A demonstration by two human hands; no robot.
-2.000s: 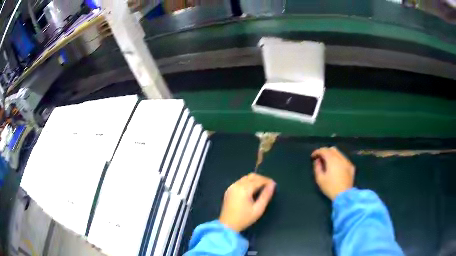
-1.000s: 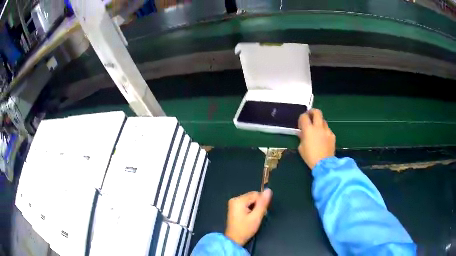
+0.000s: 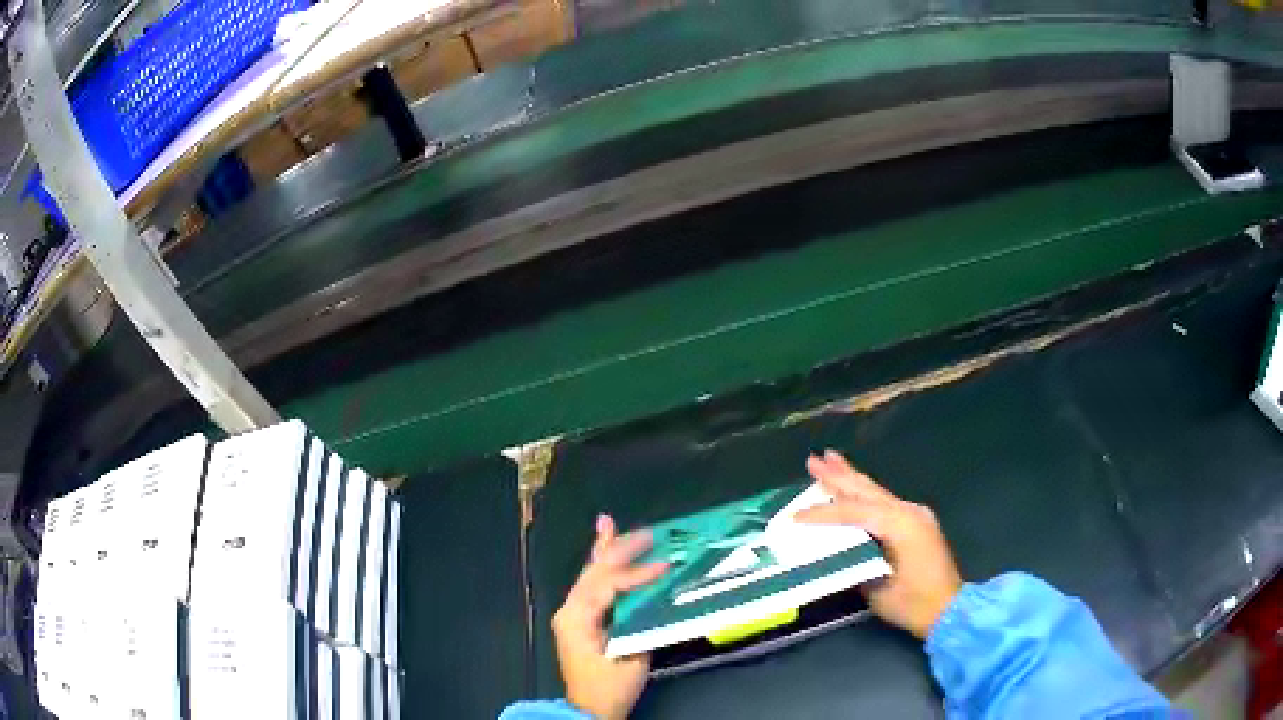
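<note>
A box (image 3: 753,570) with a glossy teal and white printed face lies tilted over the dark green bench, its near edge white. A yellow-green tab (image 3: 753,625) shows at that edge, with a dark gap under it. My left hand (image 3: 605,619) holds the box's left end and my right hand (image 3: 896,546) its right end, fingers spread over the top. Whether the lid is fully closed cannot be told. Stacked closed white boxes (image 3: 246,542) stand at the left.
The green conveyor belt (image 3: 675,345) runs behind the worn bench (image 3: 1069,422). Another open white box (image 3: 1200,120) with a dark inside stands on it at far right. Part of a box (image 3: 1272,373) shows at the right edge. A pale post (image 3: 120,267) and blue basket (image 3: 183,92) are upper left.
The view has swung right. The open box that my right hand touched on the belt is no longer there; a box is now over the bench between both hands.
</note>
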